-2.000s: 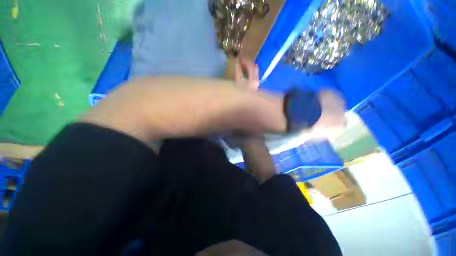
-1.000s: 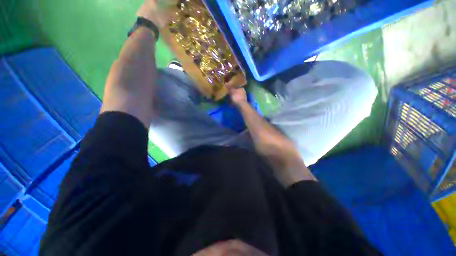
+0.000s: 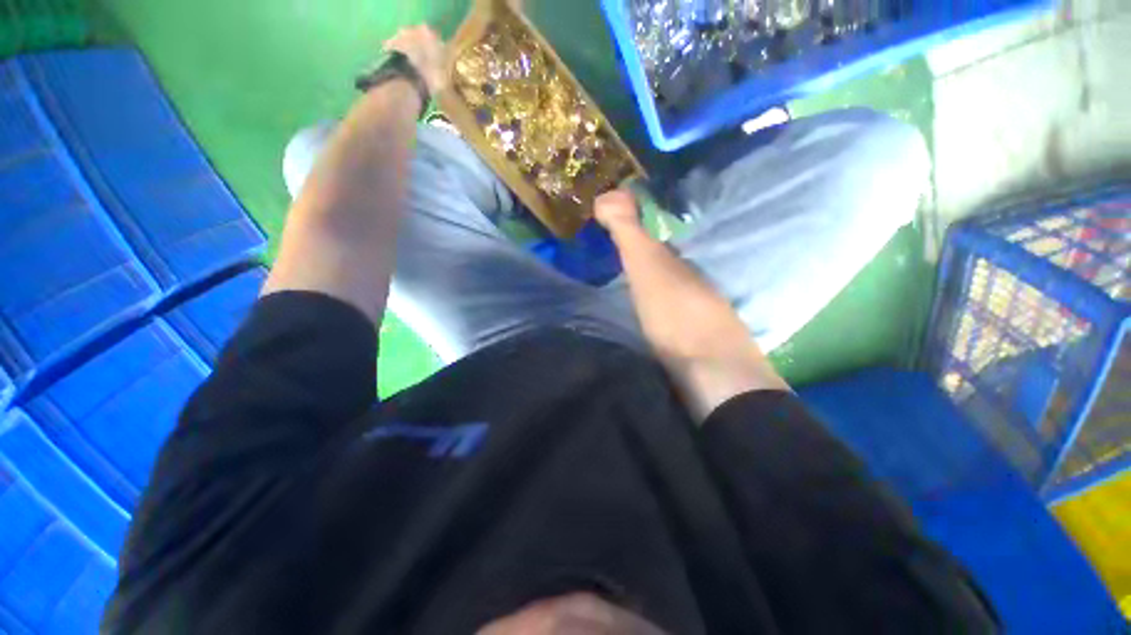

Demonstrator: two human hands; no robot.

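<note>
An open brown carton (image 3: 494,161) is tilted between my knees at the top centre. It holds a glittering heap of gold or amber parts (image 3: 536,118). My left hand (image 3: 422,58), with a dark band on the wrist, is at the carton's far left side; its fingers are partly hidden behind the carton wall. My right hand (image 3: 616,208) grips the carton's near right corner. A blue crate (image 3: 794,89) with a heap of small silver, shiny parts (image 3: 732,37) is at the top right, apart from the carton.
Blue crates (image 3: 93,261) line the left side. A slatted blue crate (image 3: 1011,310) with mixed contents stands at the right, with a yellow crate (image 3: 1104,521) below it. A blue surface (image 3: 955,484) is at the lower right. The green floor (image 3: 248,75) shows around my legs.
The carton has moved slightly right and away from the blue crate's edge, with both hands still on it. The blue crate now sits higher in view, with green floor between them.
</note>
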